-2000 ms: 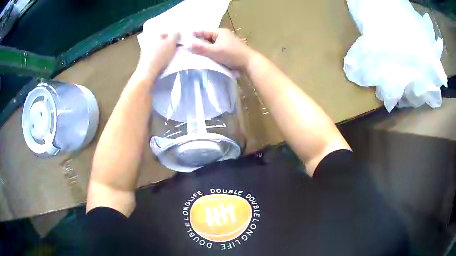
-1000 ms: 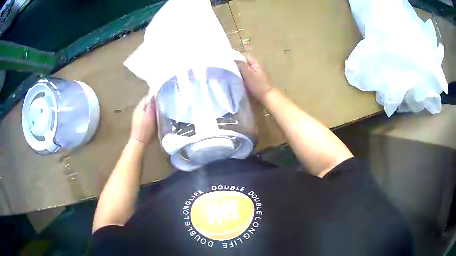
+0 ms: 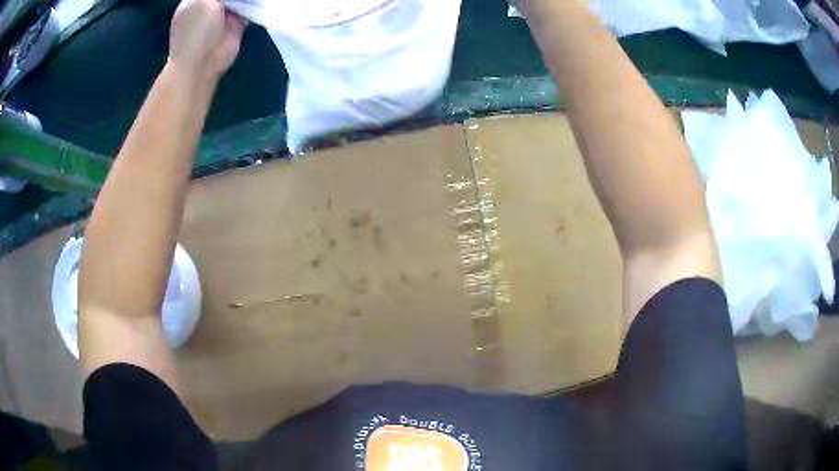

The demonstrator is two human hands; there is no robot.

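A white protective bag hangs at the top centre, over the conveyor edge, with a faint round outline at its upper part. Its top is cut off, and whether it holds the clear unit is hard to tell. My left hand is closed on the bag's upper left corner. My right hand is almost wholly cut off by the top edge; only the wrist area shows, beside some white material, and its grip is hidden. A clear container unit with a white base lies at the left, partly hidden behind my left forearm.
The brown cardboard sheet has tape marks and dark spots. A pile of empty bags lies at the right. More white bundles are at the top right on the dark green belt. A green guide bar is at left.
The clear unit that lay between my hands has left the cardboard in front of me. Both arms have reached forward over the conveyor, and the white bag has moved forward with them.
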